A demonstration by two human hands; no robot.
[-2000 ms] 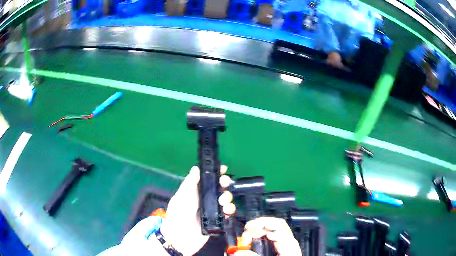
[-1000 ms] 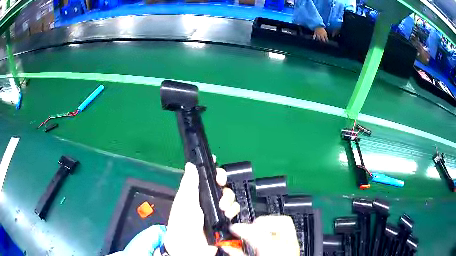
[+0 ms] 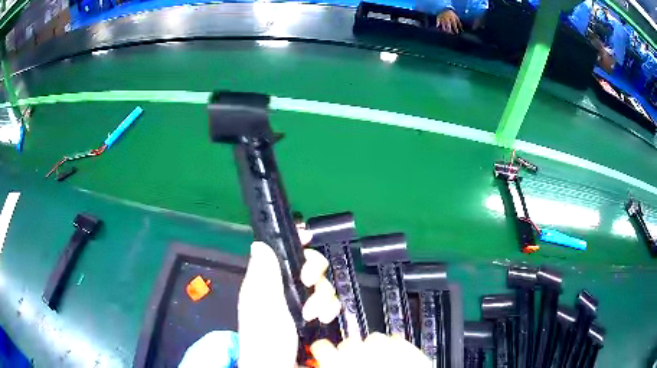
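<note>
My left hand (image 3: 270, 309) is closed around the handle of a black T-shaped housing (image 3: 261, 190), its wide head pointing up and slightly left. My right hand (image 3: 371, 353) is at the housing's bottom end, cut off by the lower edge. A bit of an orange end piece (image 3: 311, 353) shows between the hands at that end; my right fingers touch it. Another orange piece (image 3: 198, 288) lies loose in the black tray (image 3: 162, 287). Several black housings (image 3: 384, 249) rest side by side over the tray to the right of my hands.
More black housings (image 3: 522, 277) lie fanned out at right. A wired subassembly (image 3: 516, 205) with a blue battery (image 3: 563, 239) lies beyond them near a green post (image 3: 529, 90). At left lie a single housing (image 3: 68, 259) and a wired blue battery (image 3: 124, 128). Another person's hand (image 3: 448, 21) shows at the top.
The held housing has tilted to the left and its head now shows higher in view. My right hand has stayed at its bottom end. The view has shifted, showing more of the tray and its loose orange piece.
</note>
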